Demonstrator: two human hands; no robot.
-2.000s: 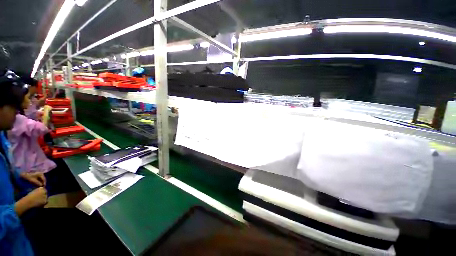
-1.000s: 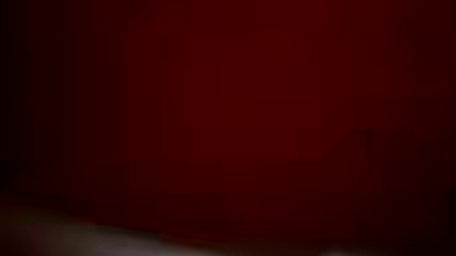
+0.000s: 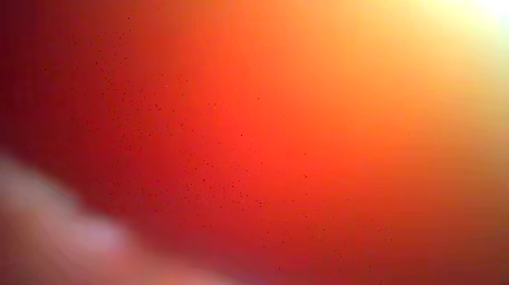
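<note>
A blurred red and orange surface (image 3: 240,133) fills nearly the whole head view. It looks like fingers very close to the head camera's lens. Whether it belongs to my left hand or my right hand cannot be told. A paler pinkish blurred band (image 3: 100,239) crosses the lower left corner; what it is cannot be told. The workpiece and bench are hidden, and no grasp is visible.
A bright yellow-white glow (image 3: 497,11) shows in the upper right corner. Everything else around me is hidden behind the blur.
Two seconds ago the bench, shelving and people showed. One second ago the view was covered and dark red. Now it is brighter red-orange, with a pale band higher at the left.
</note>
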